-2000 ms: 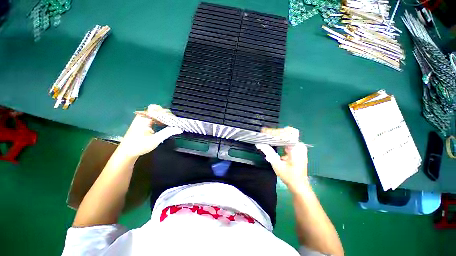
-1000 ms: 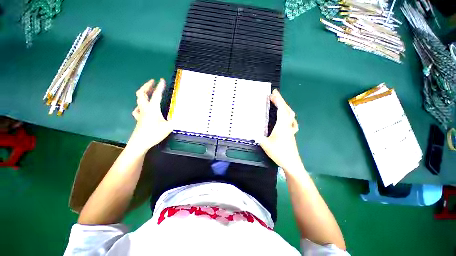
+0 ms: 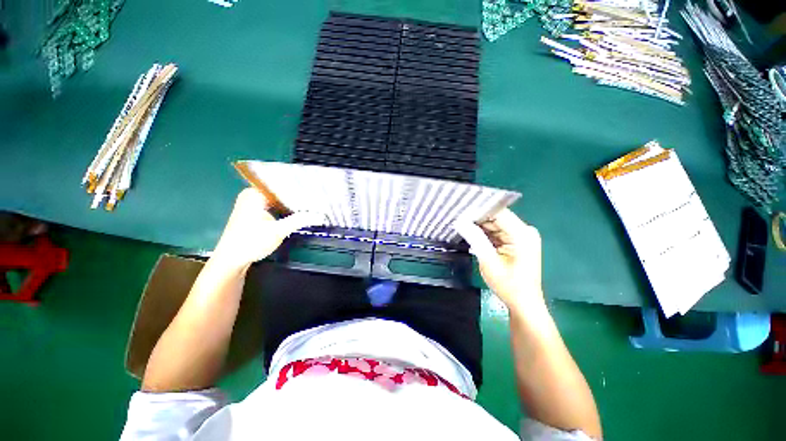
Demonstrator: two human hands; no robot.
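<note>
A white PCB panel (image 3: 379, 200) with an orange left end is tilted up over the near part of the black slotted fixture (image 3: 388, 103); its face looks ribbed. My left hand (image 3: 258, 228) grips its left end, thumb on the near face, fingers mostly hidden behind. My right hand (image 3: 507, 250) grips its right end, thumb and fingers at the lower corner. A blue-dotted lower edge of white board shows just above the fixture's handle cut-outs. The fixture slots behind the panel are hidden.
Panel stack (image 3: 664, 228) lies right of the fixture, beside a black phone (image 3: 752, 250). A loose strip bundle (image 3: 131, 138) lies left. Strip piles (image 3: 625, 52), green boards (image 3: 77, 39) and wired strips (image 3: 745, 112) lie farther off. A cardboard box (image 3: 172, 301) and blue stool (image 3: 702, 331) are below the bench edge.
A second ago the panel lay flat on the fixture with my hands spread at its ends. Now it is tilted up and gripped at both ends.
</note>
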